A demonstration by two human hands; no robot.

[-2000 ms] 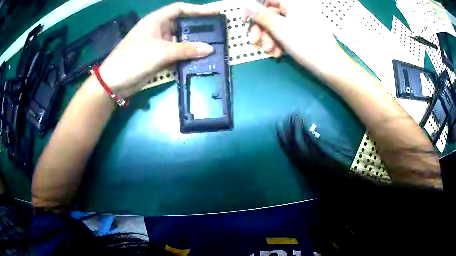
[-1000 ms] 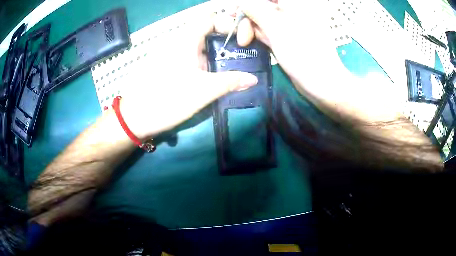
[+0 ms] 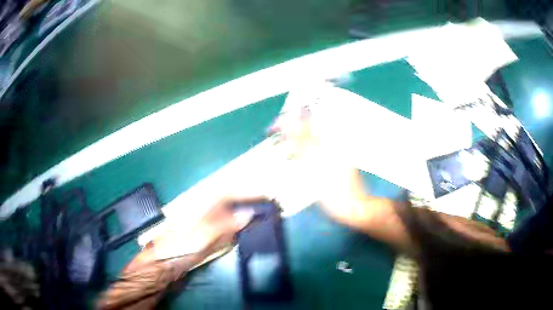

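Note:
A black phone housing (image 3: 263,248) lies at lower centre, its large window toward me. My left hand (image 3: 227,224) holds it by its upper left side. My right hand (image 3: 330,163) is over the pale adhesive sheet (image 3: 212,181) beyond the housing. That hand is overexposed and blurred; its fingers and anything in them cannot be made out. Glare hides the sheet's dots.
More black housings lie at left, one (image 3: 130,215) at an angle and others overlapping (image 3: 79,254). At right are pale sheets (image 3: 388,139), a housing (image 3: 456,171) and piled frames. A white scrap (image 3: 344,266) lies on the green mat. A pale strip (image 3: 170,121) borders the far side.
The view has tilted up, showing the far strip. My right hand has moved off the housing's top end to the sheet beyond it. My left hand still holds the housing.

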